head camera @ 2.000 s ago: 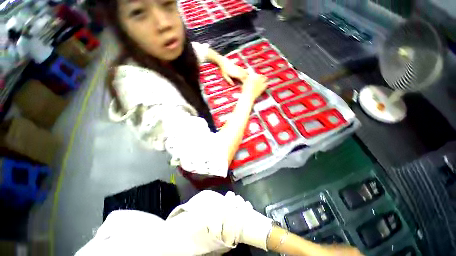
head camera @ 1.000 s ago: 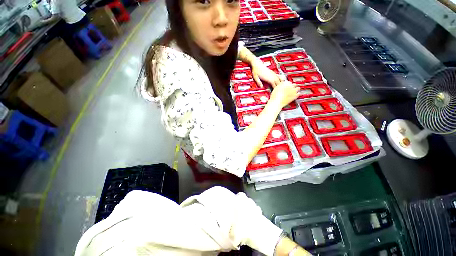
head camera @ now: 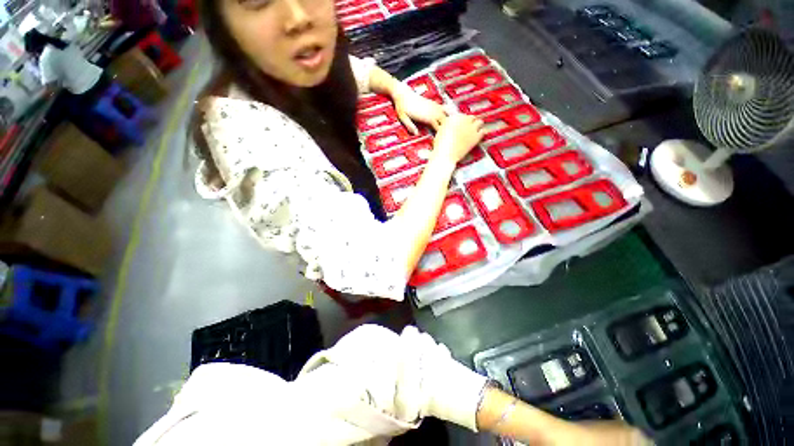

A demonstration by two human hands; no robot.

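My left hand (head camera: pixel 601 433) reaches in at the bottom right over the near side of the clear blister tray (head camera: pixel 487 359). It is blurred and cut off by the lower edge, so its fingers and anything in them are hidden. My right hand is out of the picture. Black housings lie in the tray pockets. One housing (head camera: pixel 528 380) has a silver-white block in its middle and small square windows at one end. Another housing (head camera: pixel 629 340) lies farther right, and a third housing (head camera: pixel 662 399) is below it.
A neighbouring worker (head camera: pixel 287 187) sits at the left, hands on red frames (head camera: pixel 581 206) over ragged grey-white sheets (head camera: pixel 522 272). A fan (head camera: pixel 692 172) stands at the right, near stacked blister trays (head camera: pixel 757 322). A black stack (head camera: pixel 252 335) is beside my sleeve. Boxes and blue stools are behind.
The view has shifted, so the bench things appear higher and farther left than one second ago. More of my left hand now shows over the tray's near side.
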